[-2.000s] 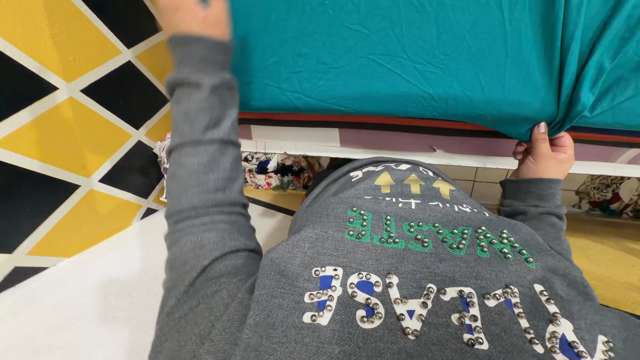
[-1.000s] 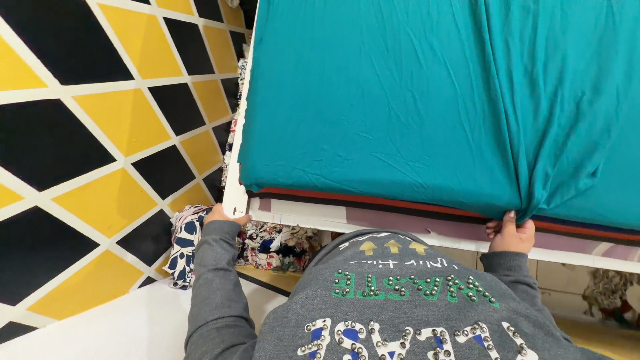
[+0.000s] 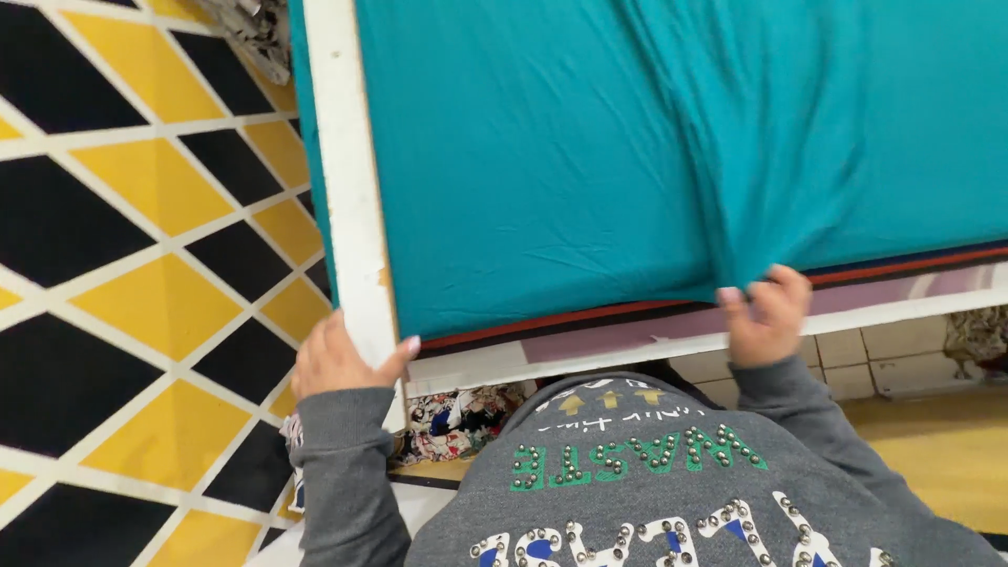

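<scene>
Teal fabric [image 3: 535,173] covers the table, lying over red and dark layers whose edges show along the near side. A long white board [image 3: 346,157] runs along the fabric's left end, with teal cloth also visible past its outer side. My left hand [image 3: 346,358] grips the near end of that board, thumb on its right side and fingers on its left. At the near edge of the fabric, my right hand [image 3: 768,315] pinches the teal cloth between thumb and fingers, and folds fan out from there.
The table's white near edge [image 3: 567,358] lies against my front. Patterned cloth scraps [image 3: 457,421] are heaped beneath it, with another cloth bundle [image 3: 976,339] at the lower right. A wall with black and yellow diamonds [image 3: 157,236] stands on the left.
The white board now lies upon the fabric's left end, with my left hand around its near end; a second ago that hand was at the table's corner. My right hand has stayed at the near fabric edge.
</scene>
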